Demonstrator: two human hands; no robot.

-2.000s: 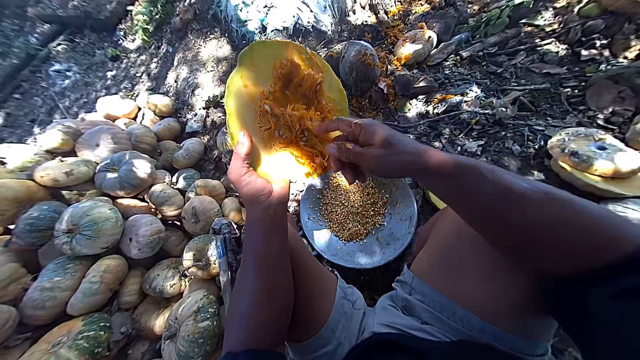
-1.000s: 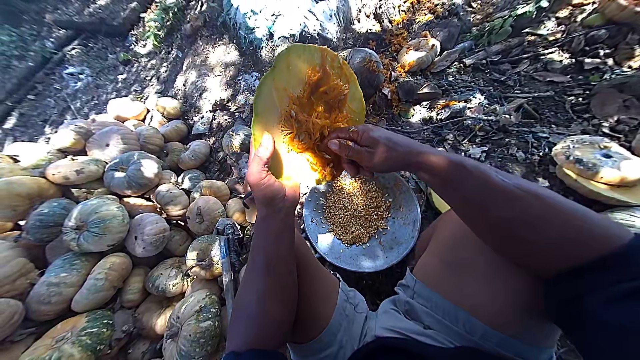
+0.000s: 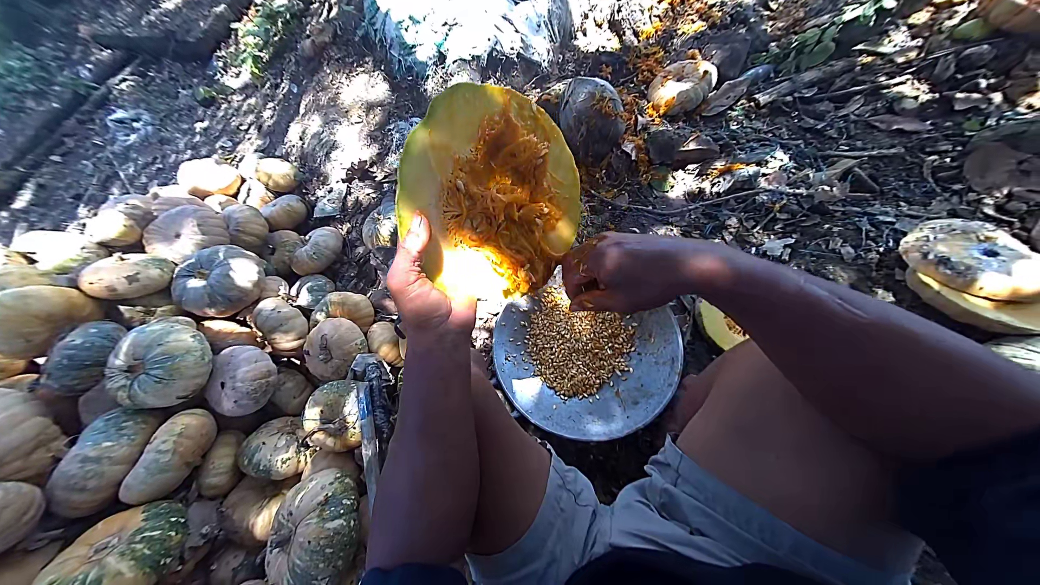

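Observation:
My left hand (image 3: 426,280) grips the lower left rim of a halved pumpkin (image 3: 435,166), its cut face turned toward me. Stringy orange pulp with seeds (image 3: 504,191) hangs in its hollow. My right hand (image 3: 613,272) is at the lower right edge of the half, fingers curled; whether pulp or seeds lie inside them is hidden. Beneath both hands a round metal basin (image 3: 532,402) holds a heap of pale pumpkin seeds (image 3: 581,345). Bright sunlight washes out the bottom of the cut face.
A large pile of whole pumpkins (image 3: 158,366) covers the ground on the left. A blade-like metal tool (image 3: 370,431) stands beside my left forearm. Stacked pumpkin pieces (image 3: 975,260) lie at right, another cut piece (image 3: 719,325) beside the basin. A dark rounded object (image 3: 593,118) sits beyond the half.
My right hand has moved from the pulp in the middle of the pumpkin half down to its lower right edge, above the basin. My left hand keeps its hold on the half.

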